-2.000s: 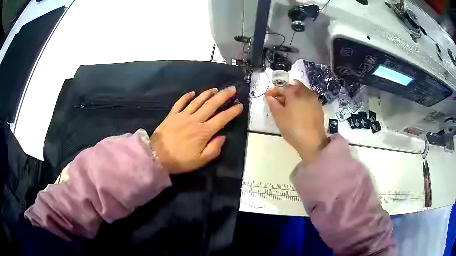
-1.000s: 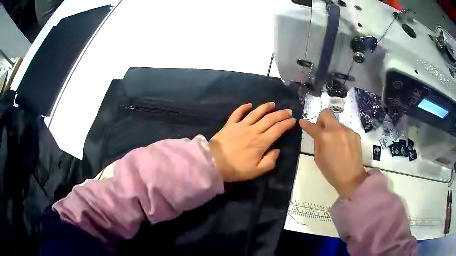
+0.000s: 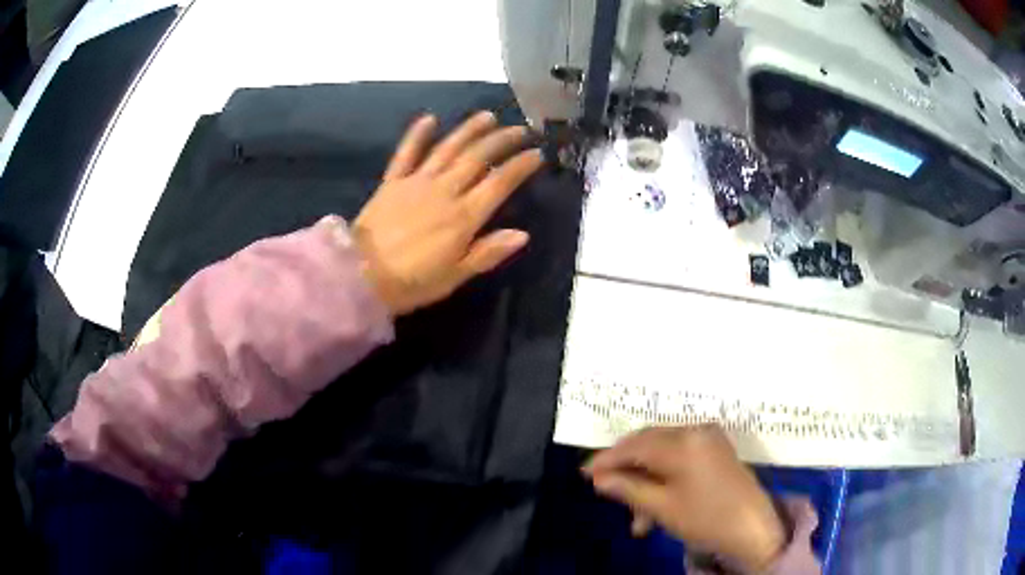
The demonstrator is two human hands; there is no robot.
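Observation:
The black pocket panel (image 3: 337, 213) lies on the white table and hangs over its front edge. Its zipper shows as a thin dark line, with a small slider (image 3: 239, 154) at the left end. My left hand (image 3: 433, 219) lies flat on the panel with fingers spread, fingertips near the presser foot and needle area (image 3: 565, 144). The panel's right edge runs beside the needle. My right hand (image 3: 686, 494) is low at the table's front edge, right of the panel, blurred, with fingers curled. I cannot tell if it holds anything.
The sewing machine head (image 3: 719, 67) with its lit display (image 3: 880, 153) stands at the upper right. Small black labels (image 3: 826, 263) and a clear plastic bag (image 3: 792, 225) lie on its bed. Thread snips (image 3: 964, 404) lie at the right. Black fabric (image 3: 84, 124) lies at the far left.
My right hand has moved from beside the needle down to the table's front edge. The panel has shifted away from me along the needle, with my left hand still on it. The camera view has also shifted.

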